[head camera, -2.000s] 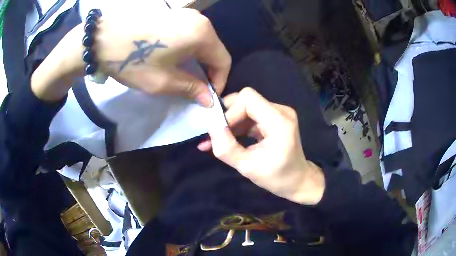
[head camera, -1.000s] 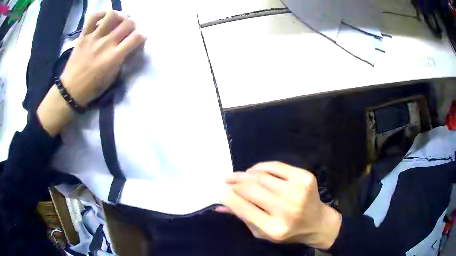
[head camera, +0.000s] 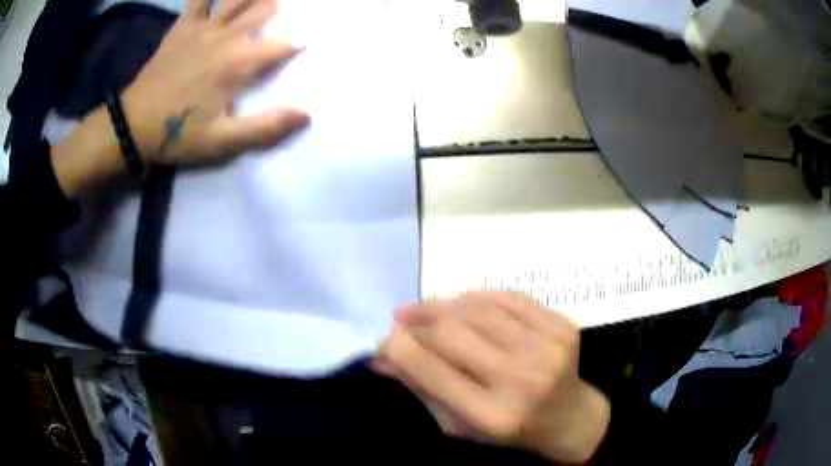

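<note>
The garment body [head camera: 292, 218] lies pale side up on the left of the machine bed, with a dark seam band [head camera: 153, 246] down its left part and a dark lower edge. My left hand [head camera: 219, 100] lies on it, palm down, fingers spread. My right hand [head camera: 492, 364] is shut on the garment's lower right corner, at the front edge of the bed; its fingertips are slightly blurred. The garment's straight right edge runs up from that corner towards the presser foot area [head camera: 495, 16] at the top centre.
Stacked grey curved pieces [head camera: 651, 118] with slits and a dark top edge lie right of the needle area. The machine bed [head camera: 510, 200] has a dark seam line and a printed ruler scale. The pale machine head [head camera: 761, 55] is top right. Black and white cut pieces [head camera: 720, 364] lie lower right.
The garment was held up over the lap between both hands, then brought to the bed; it now lies further up on it. My left hand has spread its fingers. My right hand still holds the corner.
</note>
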